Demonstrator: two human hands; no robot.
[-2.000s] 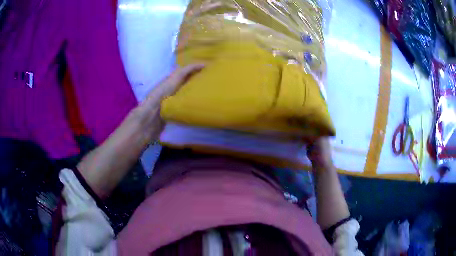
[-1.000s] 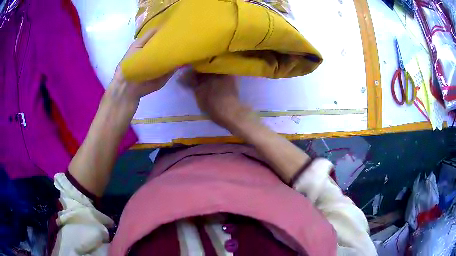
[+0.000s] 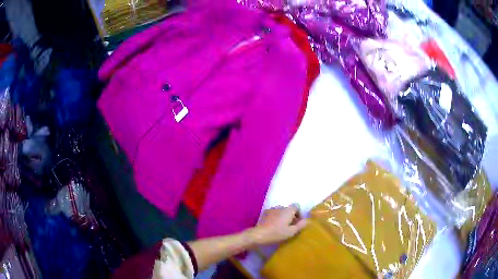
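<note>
The mustard jacket (image 3: 306,253) lies folded at the bottom, cut off by the picture's edge. Its upper part is inside a clear, shiny polybag (image 3: 377,215); the nearer part is bare cloth. My left hand (image 3: 281,223) is at its left edge, where cloth meets film, with the fingers curled closed there. The hand is slightly blurred, and whether it pinches cloth, film or both cannot be told. My right hand is out of the picture.
A magenta jacket (image 3: 256,109) with a white tag (image 3: 180,111) lies left over red cloth (image 3: 205,182). A dark bagged garment (image 3: 445,131) and magenta bagged garments (image 3: 349,22) lie along the far side. Plastic-wrapped items are heaped at far left.
The view has swung left, bringing the magenta jacket to the middle. The mustard jacket now shows low at right. My right hand has left the picture; my left stays at the jacket's edge.
</note>
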